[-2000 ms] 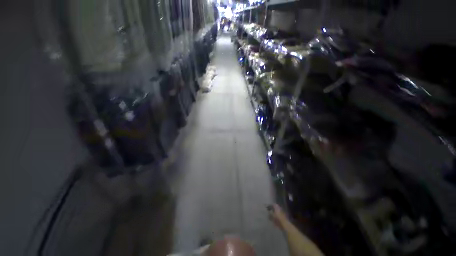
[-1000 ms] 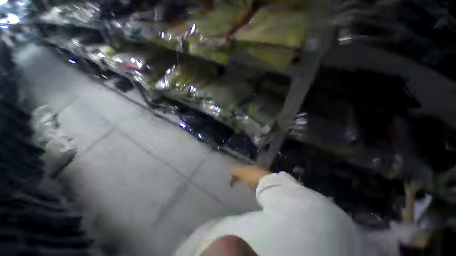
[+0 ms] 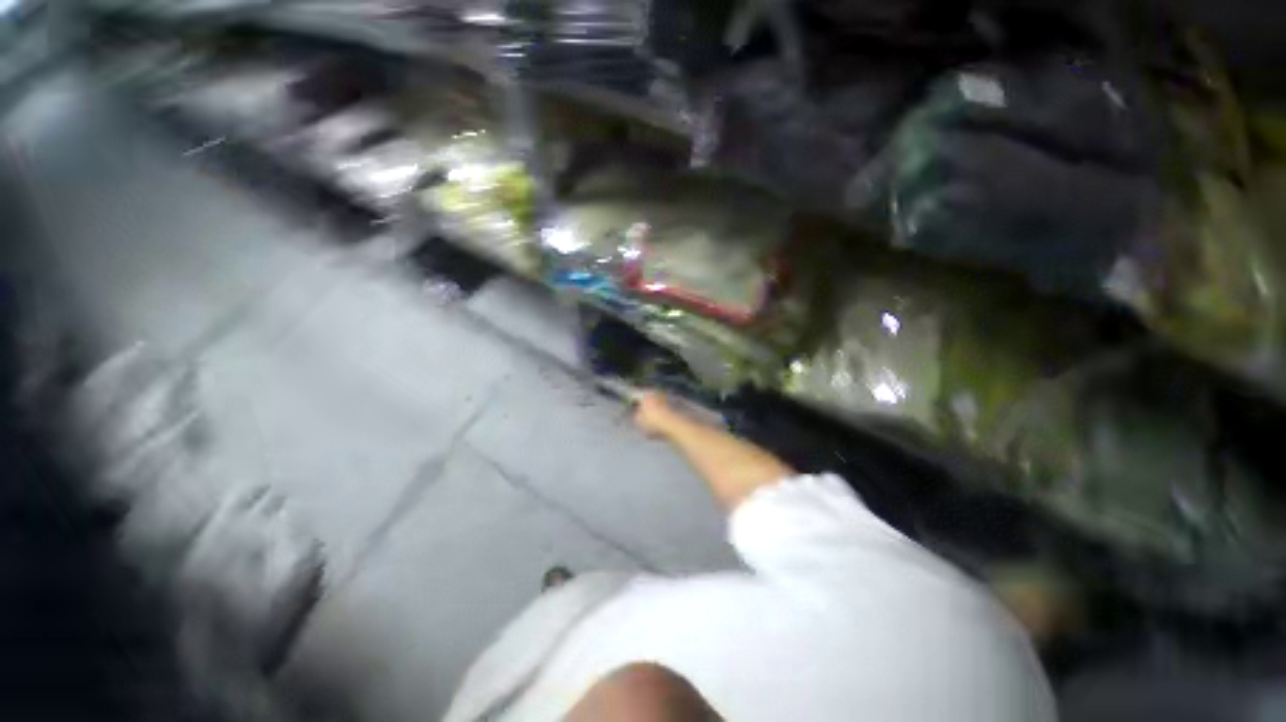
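My right hand (image 3: pixel 652 412) is small and blurred near the middle of the view, at the end of a bare forearm and white short sleeve. It is above the floor beside the lower edge of the shelf stock. Its fingers are not clear, and I cannot tell whether it holds anything. My left hand is not in view. Nearest the right hand are bagged garments (image 3: pixel 705 254) in shiny clear plastic, one with a red edge and a blue patch beside it. I cannot tell whether the hand touches them.
Grey floor (image 3: pixel 353 423) runs up to the far left. Blurred pale plastic-wrapped bundles (image 3: pixel 240 550) lie along its left side. More bagged stock (image 3: pixel 1015 184) fills the upper right. A small dark object (image 3: pixel 557 577) shows at my shirt's edge. A blurred skin-toned patch (image 3: pixel 1041 595) is unclear.
The view has swung right from the straight aisle towards the stock and moved along it. My right forearm now shows more fully, reaching forward past the sleeve.
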